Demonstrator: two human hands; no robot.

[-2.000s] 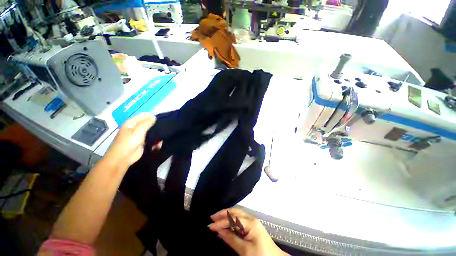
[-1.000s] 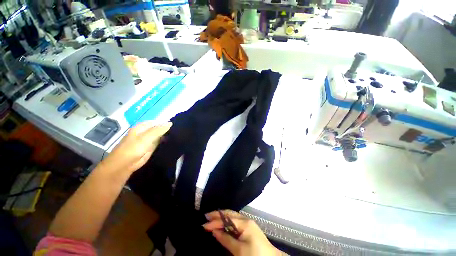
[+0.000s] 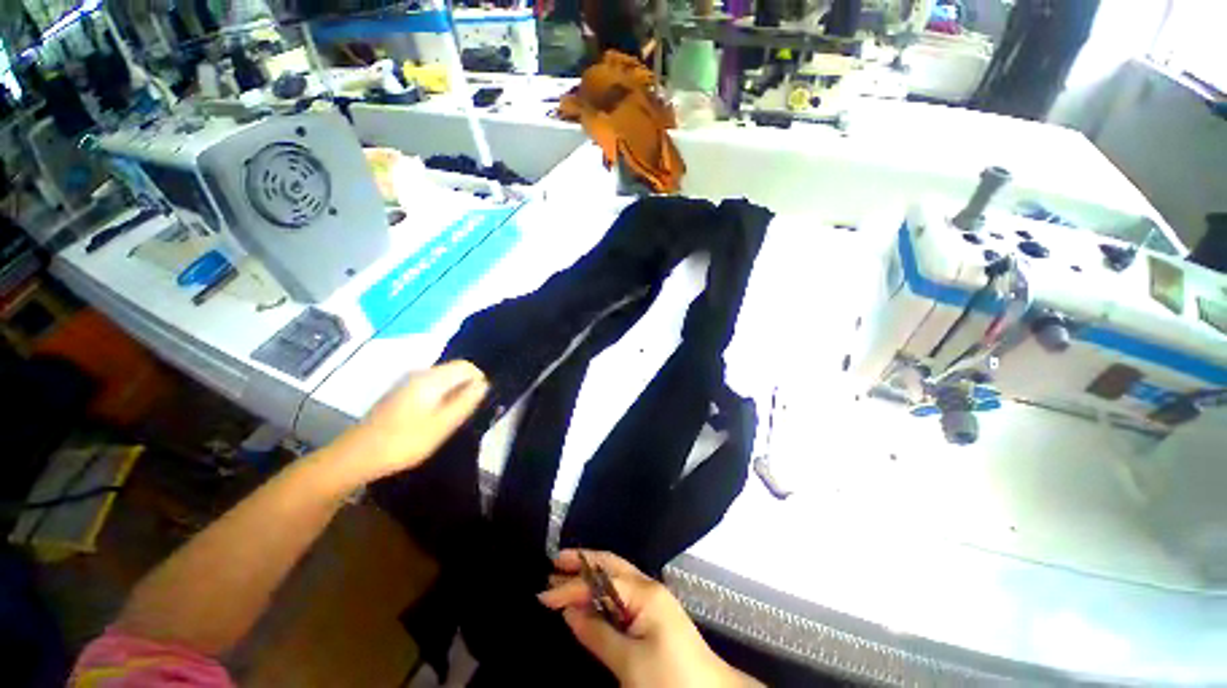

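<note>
A black fabric garment piece (image 3: pixel 538 329) with long black bands (image 3: pixel 646 437) lies on the white table and hangs over its front edge. My left hand (image 3: pixel 428 419) is closed on the left edge of the black fabric. My right hand (image 3: pixel 633 621) holds thread snips (image 3: pixel 604 591), blades pointing up and away, over the hanging part of the fabric near the table edge. Whether its fingers also touch the cloth I cannot tell.
The sewing machine head (image 3: pixel 1063 323) stands at right. Another machine's grey end (image 3: pixel 296 195) is at left, near a blue label (image 3: pixel 437 269). A measuring scale (image 3: pixel 794 638) runs along the front edge. Orange fabric (image 3: pixel 626 121) lies at the back.
The whole view has shifted, so the table appears further right. The upper part of the black fabric is spread into a flatter arch, and a narrow gap shows near my left hand.
</note>
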